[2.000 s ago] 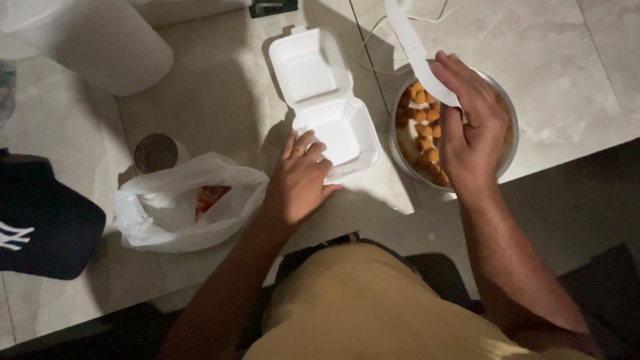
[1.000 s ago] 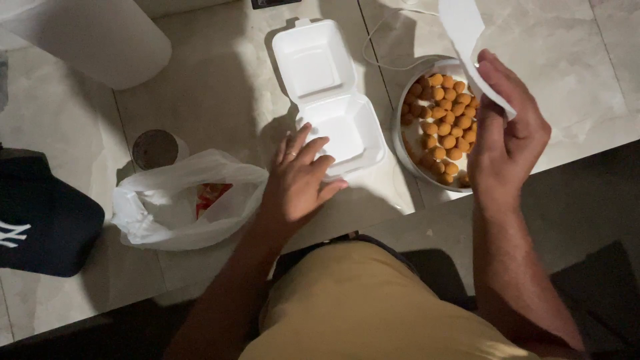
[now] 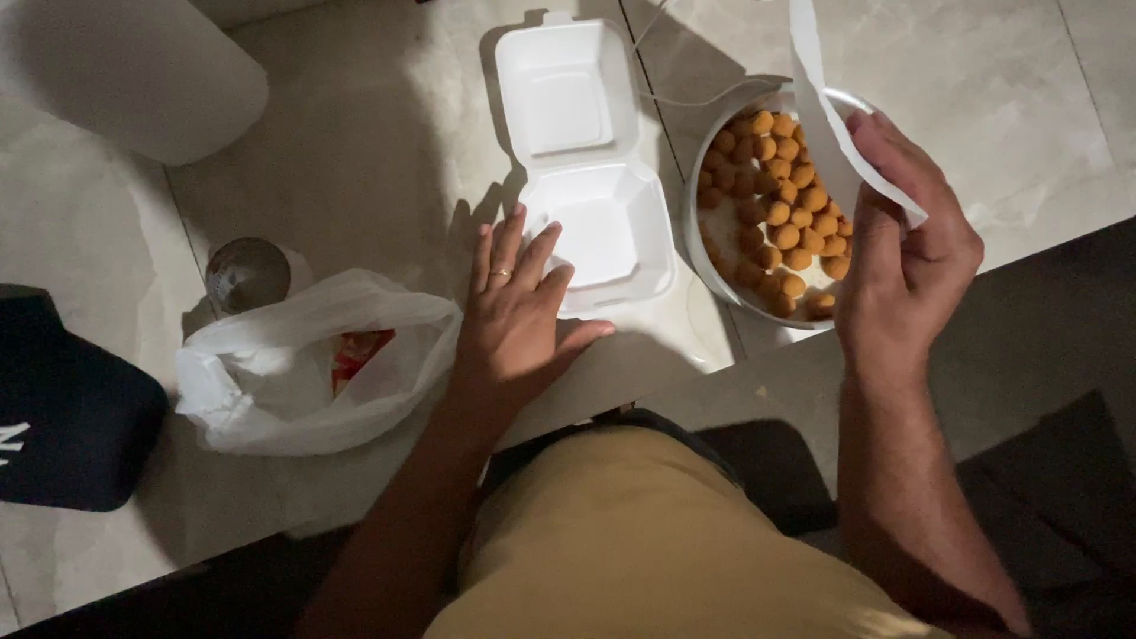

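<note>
My left hand (image 3: 519, 306), fingers spread and a ring on one of them, rests at the left edge of an open white foam clamshell box (image 3: 590, 226), whose two halves look bare inside. Between the thumb and fingers of my right hand (image 3: 905, 231) is a thin white sheet, perhaps paper or foam (image 3: 830, 124), raised over the right side of a round metal pan (image 3: 706, 257). Several small orange-brown balls of food (image 3: 785, 235) lie in the pan. The sheet and my hand hide part of them.
Left of my left hand, a white plastic bag (image 3: 293, 426) holds a red packet (image 3: 359, 355). Behind it stands a round-topped container (image 3: 248, 275). A dark cap (image 3: 71, 408) lies far left, a large white cylinder (image 3: 151, 80) upper left. A thin white cable (image 3: 692, 102) runs behind the pan.
My right hand with the white sheet moved right from over the pan, uncovering more balls, then slightly back left over its right side. My left hand has stayed by the foam box.
</note>
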